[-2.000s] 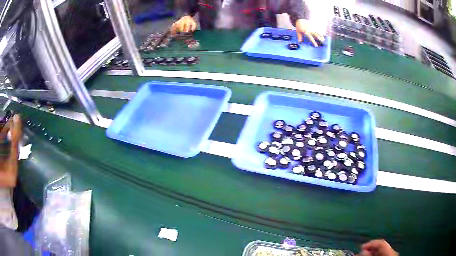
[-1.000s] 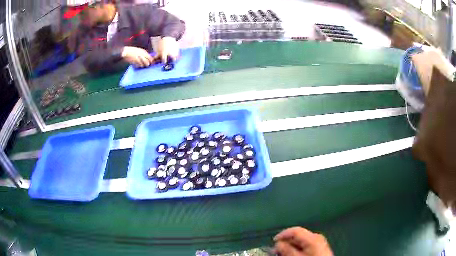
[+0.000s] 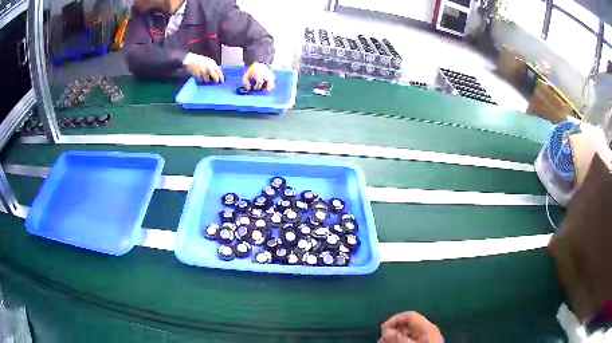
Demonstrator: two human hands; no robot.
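Note:
A blue tray (image 3: 275, 266) lies in front of me, holding a heap of round black parts (image 3: 292, 215) with silver-white centres. An empty blue tray (image 3: 94, 201) lies to its left. My right hand (image 3: 411, 328) is at the bottom edge, below and right of the filled tray, cut off by the frame. Its fingers are bent; whether they hold a small piece cannot be told. My left hand is not in view.
A person across the table has both hands at another blue tray (image 3: 235, 104). A blue-and-white fan (image 3: 562, 151) and a brown cardboard box (image 3: 590, 241) stand at the right. A metal frame post (image 3: 41, 74) rises at the left. Clear plastic (image 3: 13, 325) shows at the lower left.
The view has swung right, then tipped up slightly. The clear box of small pieces has left the bottom edge. My right hand remains there, showing less. The other person's hands have moved apart.

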